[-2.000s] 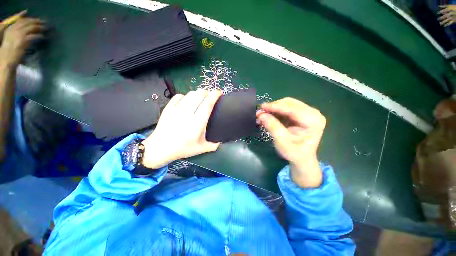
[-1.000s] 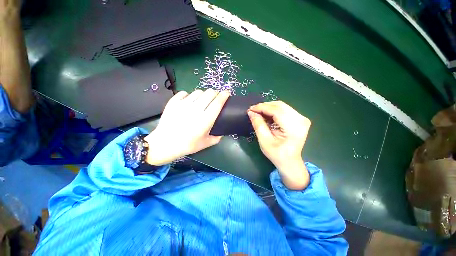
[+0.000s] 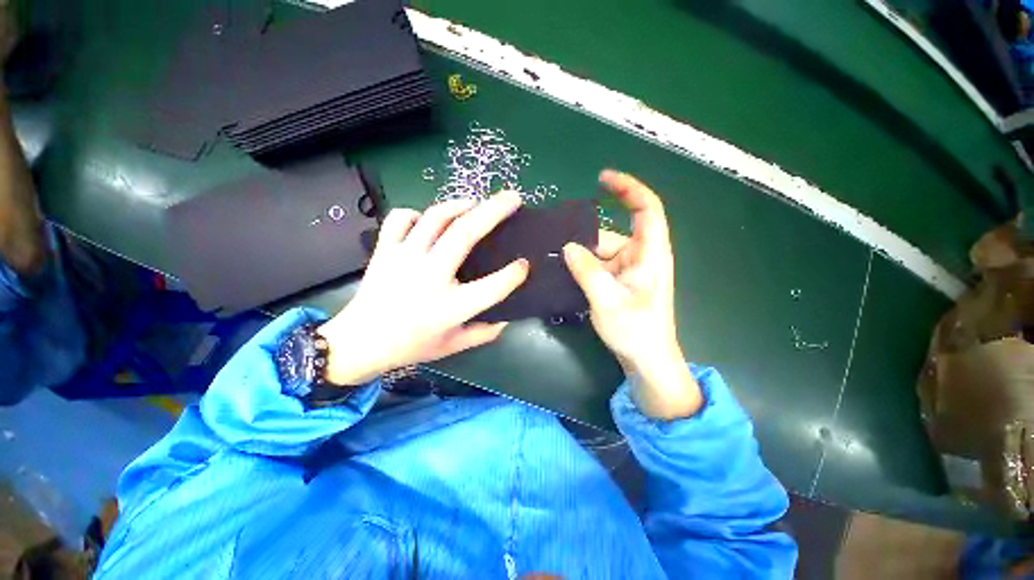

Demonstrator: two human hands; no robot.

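Observation:
A flat black panel (image 3: 531, 297) lies in front of me between my hands. My left hand (image 3: 425, 283) holds its left part, with fingers spread over it. My right hand (image 3: 630, 283) is at its right edge, thumb on the panel near a small light mark and index finger raised; whether it pinches a ring is hidden. A pile of silver rings (image 3: 479, 164) lies just beyond the panel. More black panels (image 3: 255, 232) lie at the left, the top one with a ring (image 3: 336, 212) on it.
A thick stack of black panels (image 3: 340, 85) stands at the upper left. A yellow curl (image 3: 460, 86) lies by the white strip (image 3: 635, 111). Stray rings (image 3: 810, 341) lie at right, near brown paper (image 3: 981, 374). Another person's arm (image 3: 17, 204) is at the left edge.
My right index finger has lifted off, and its thumb now rests on the panel. My left fingers have spread further over the panel, and a small light mark now shows on it.

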